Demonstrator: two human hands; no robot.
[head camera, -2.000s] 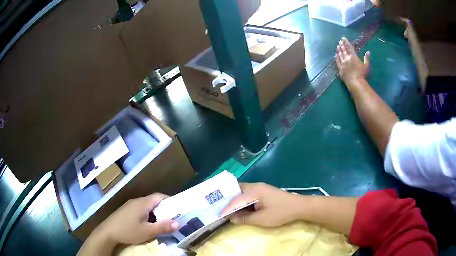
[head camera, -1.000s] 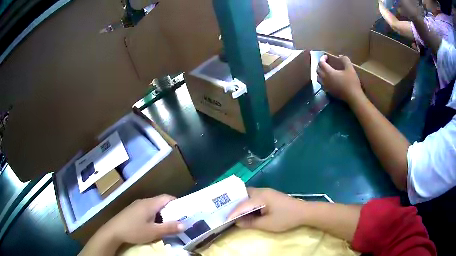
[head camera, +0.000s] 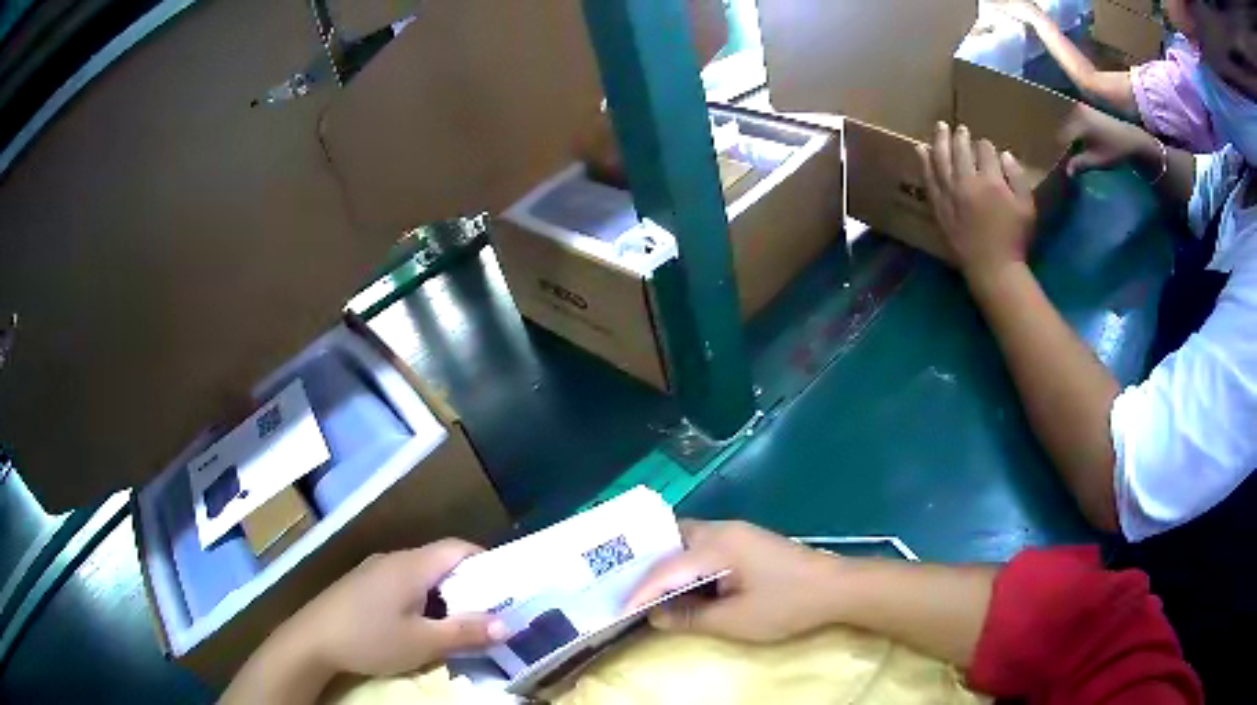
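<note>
My left hand (head camera: 379, 613) and my right hand (head camera: 744, 579) hold a stack of white leaflets (head camera: 579, 572) with a dark picture and a QR code, low in front of me. The stack is slightly fanned. Crumpled yellow paper (head camera: 772, 671) lies under my hands. At left, an open brown carton (head camera: 372, 551) holds a grey-lilac inner tray (head camera: 372, 427) with a white rim. In it a leaflet (head camera: 258, 461) rests partly over a small brown box (head camera: 279, 519).
A second open carton (head camera: 579, 296) stands beyond, behind a green post (head camera: 676, 221). At right, another person's hand (head camera: 982, 200) rests on a carton (head camera: 896, 186) on the green bench (head camera: 896, 427). More people sit beyond.
The neighbour's hand left the bench and is now on a carton brought in beside the second one. The left carton has shifted slightly left. My hands hold nearly still on the leaflets.
</note>
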